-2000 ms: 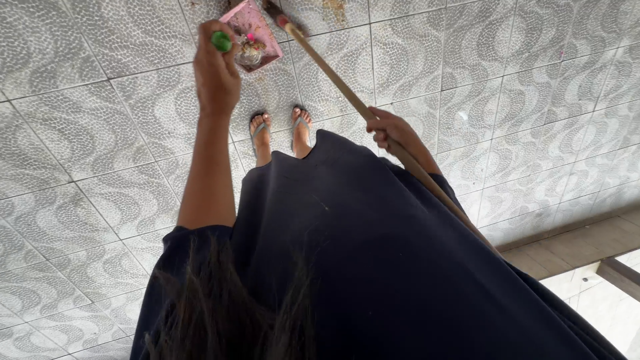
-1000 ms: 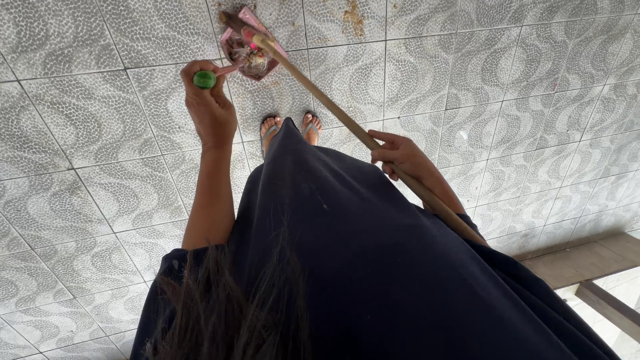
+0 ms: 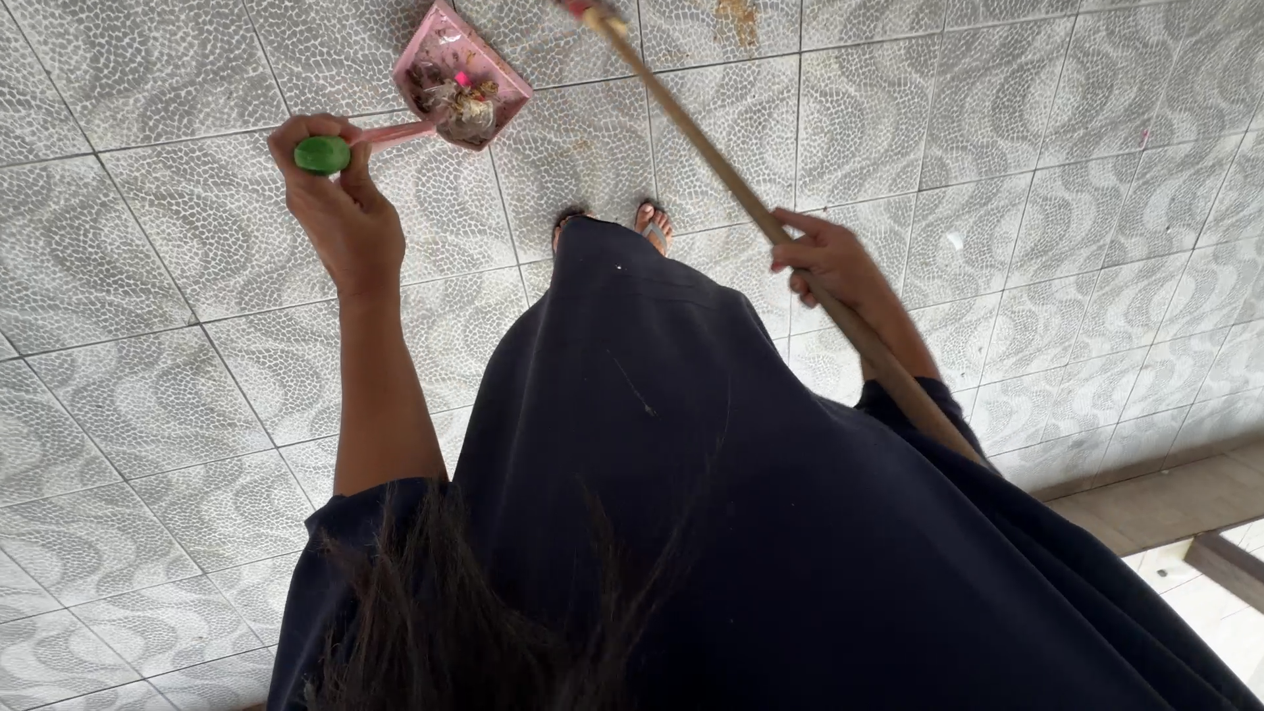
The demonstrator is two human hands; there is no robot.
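My left hand [image 3: 341, 202] is closed around the handle of a pink plastic dustpan [image 3: 509, 84]; the handle's green end shows above the fist. Dirt, clear plastic scraps and a bright pink bit lie in the pan, low over or on the tiles, I cannot tell which. My right hand [image 3: 825, 262] grips a long wooden broom handle [image 3: 706, 148], which slants from the top of the view down past my right forearm. Only the red and yellowish lower end of the broom shows at the top edge; its bristles are out of view.
Patterned grey and white floor tiles [image 3: 247, 365] surround my sandalled feet [image 3: 653, 227]. A brown stain [image 3: 736, 22] marks the floor near the top. At the lower right runs a brown ledge [image 3: 1136, 494], with a dark beam [image 3: 1229, 568] beyond it.
The broom's lower end was over the dustpan one second ago and is now off to its right. My left hand still holds the pan, and more of its pink handle shows than two seconds ago.
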